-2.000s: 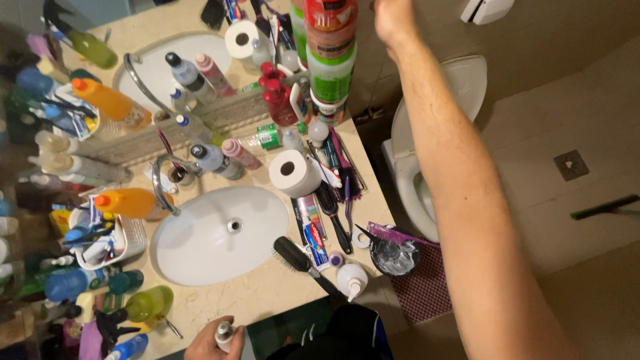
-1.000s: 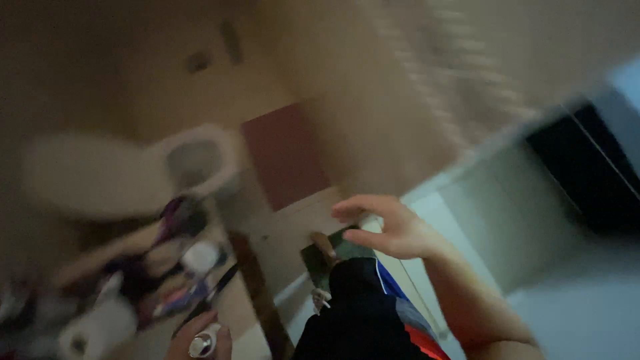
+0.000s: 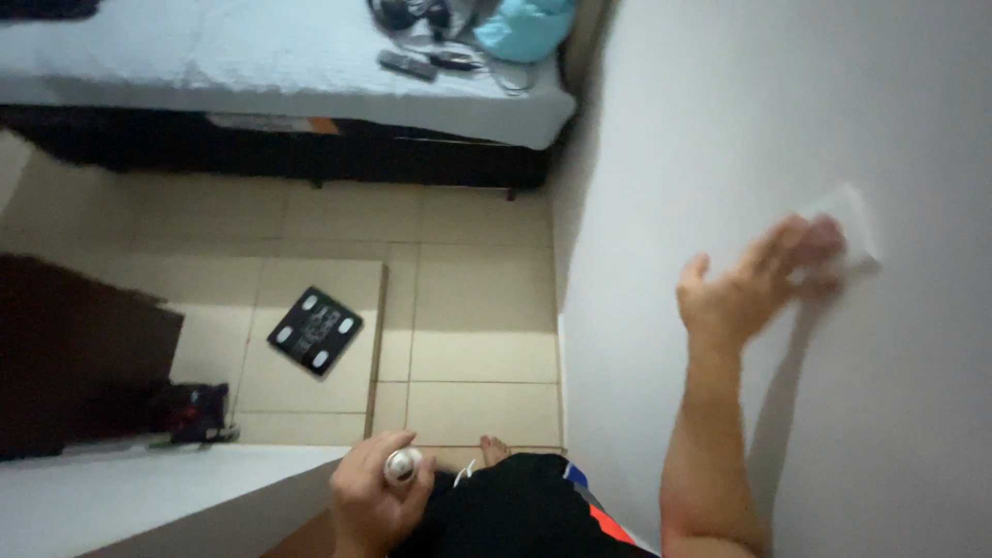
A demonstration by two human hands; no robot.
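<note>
My left hand [image 3: 380, 488] is wrapped around a small container with a round, whitish top [image 3: 402, 466], low in the view, just left of my dark shorts. My right hand [image 3: 748, 283] is raised against the pale wall at the right, holding nothing that I can see. Its blurred fingertips touch or lie just over a white wall switch plate [image 3: 856, 229] and hide part of it.
A bed with a light blue sheet [image 3: 294, 54] stands ahead, bearing a remote control [image 3: 408, 65], cables and a turquoise bag [image 3: 527, 29]. A black bathroom scale [image 3: 315, 332] lies on the tiled floor. Dark furniture [image 3: 77, 356] is at left, above a white ledge or wall top [image 3: 155, 480].
The view has swung from the bathroom counter and toilet to a bedroom. My right hand has gone up to the wall plate. The container is still in my left hand.
</note>
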